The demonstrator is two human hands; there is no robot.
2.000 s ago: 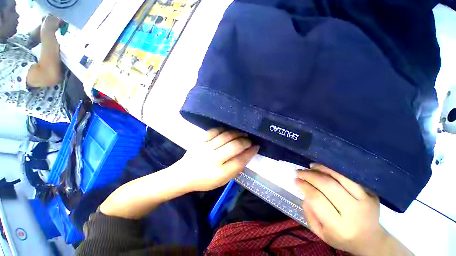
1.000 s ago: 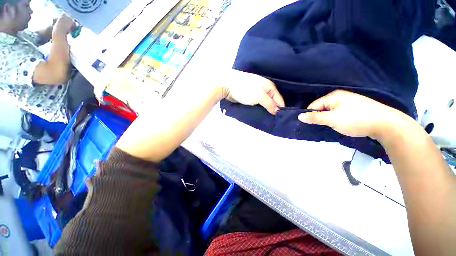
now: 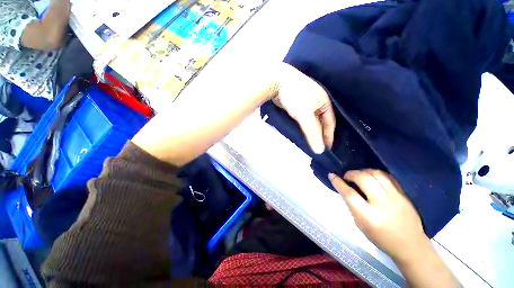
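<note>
The dark navy garment [image 3: 389,84] lies bunched on the white table, its near edge opened so that the inside of the folded band shows. My left hand [image 3: 307,109] reaches over from the left and pinches the navy cloth at the near edge between thumb and fingers. My right hand [image 3: 380,208] grips the same edge a little nearer and to the right, thumb on the outer side and fingers on the cloth. The black label is not visible.
The white sewing machine [image 3: 490,146] stands at the right. A ruler strip [image 3: 293,211] runs along the table's front edge. Taped cardboard [image 3: 189,39] lies at upper left. A blue crate [image 3: 90,140] with dark cloth, red checked cloth [image 3: 282,270] and another person's arm [image 3: 48,28] also show.
First the band lay flat with its label showing; then its edge was turned open. Since then, the held edge has tilted downward to the right and my right hand has moved lower.
</note>
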